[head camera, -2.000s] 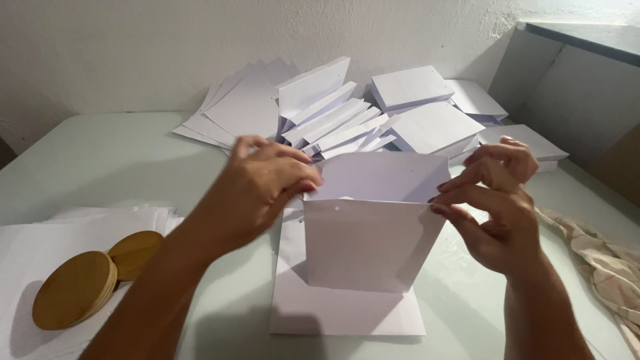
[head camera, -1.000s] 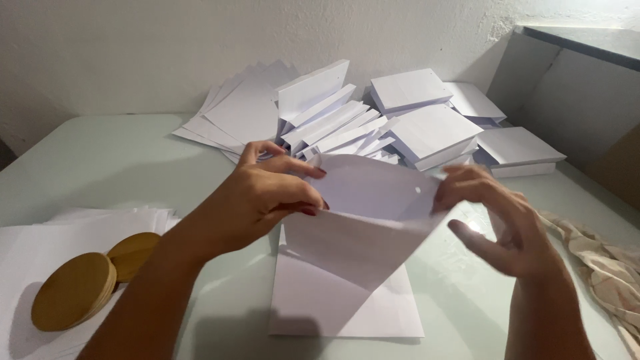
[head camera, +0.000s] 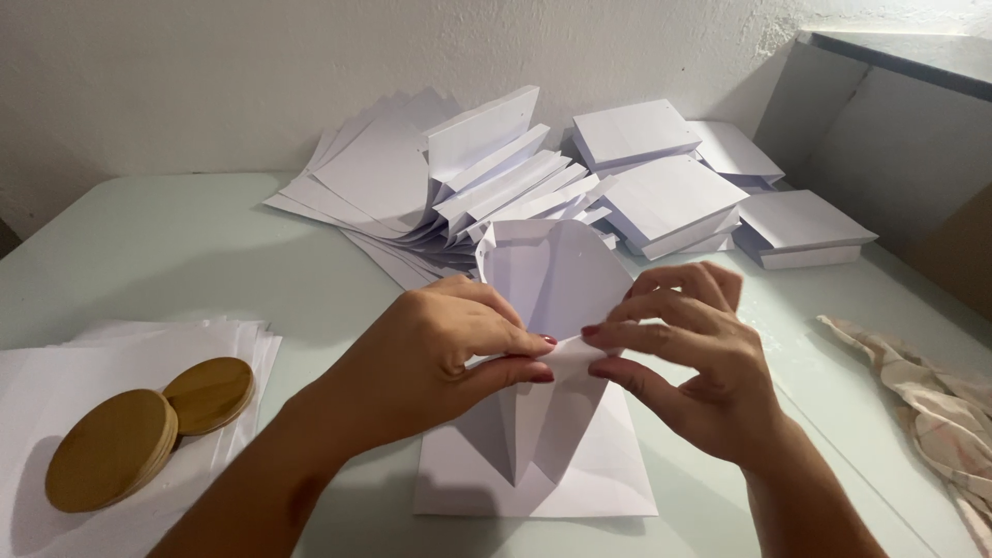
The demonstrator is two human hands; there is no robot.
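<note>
A white paper bag (head camera: pixel 566 418) stands upright with its mouth open in front of me, its lower part over a flat white paper piece (head camera: pixel 597 496). My left hand (head camera: pixel 480 349) pinches the near rim of the bag between thumb and fingertips. Close beside it, my right hand (head camera: pixel 682 333) has its thumb and index finger at the same rim, while its other fingers touch the bag's right side. The bag's side panel shows vertical creases running down to a narrow fold. Small holes show near its far rim.
Folded white paper pieces (head camera: pixel 504 186) and fanned sheets (head camera: pixel 372 170) lie behind the bag. Box-shaped folded papers (head camera: pixel 674 201) sit at the back right. At left, round wooden discs (head camera: pixel 108 449) rest on white sheets (head camera: pixel 225 333). A crumpled cloth (head camera: pixel 930 411) lies at right.
My hands have come together at the near rim; earlier they were apart at the bag's two sides. The bag has turned, and its creased side now faces me.
</note>
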